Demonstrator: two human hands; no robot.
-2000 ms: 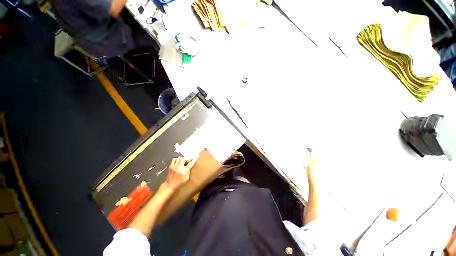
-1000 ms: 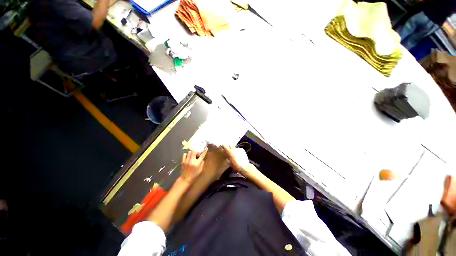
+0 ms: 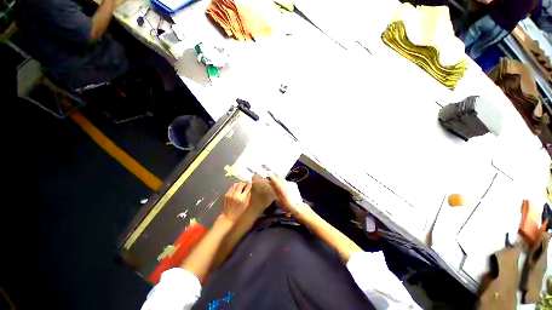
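Observation:
A brown leather panel (image 3: 261, 192) lies over the near edge of the grey work board (image 3: 200, 181), between my forearms and against my lap. My left hand (image 3: 236, 201) rests with curled fingers on its left edge. My right hand (image 3: 284, 192) pinches the panel's far edge with its fingertips. The two hands are close together, a little apart. The panel's lower part is hidden by my left forearm and the dark apron.
An orange-red sheet (image 3: 180, 247) lies on the board's near left. The white table (image 3: 357, 121) bears a yellow stack (image 3: 423, 57), a grey stack (image 3: 469, 117) and an orange lump (image 3: 456, 200). A bucket (image 3: 187, 132) stands beyond the board. A seated person (image 3: 66, 42) is at upper left.
My right hand has come from over the white table to the panel's far edge beside my left hand. The view has shifted, and brown pieces now show at the lower right.

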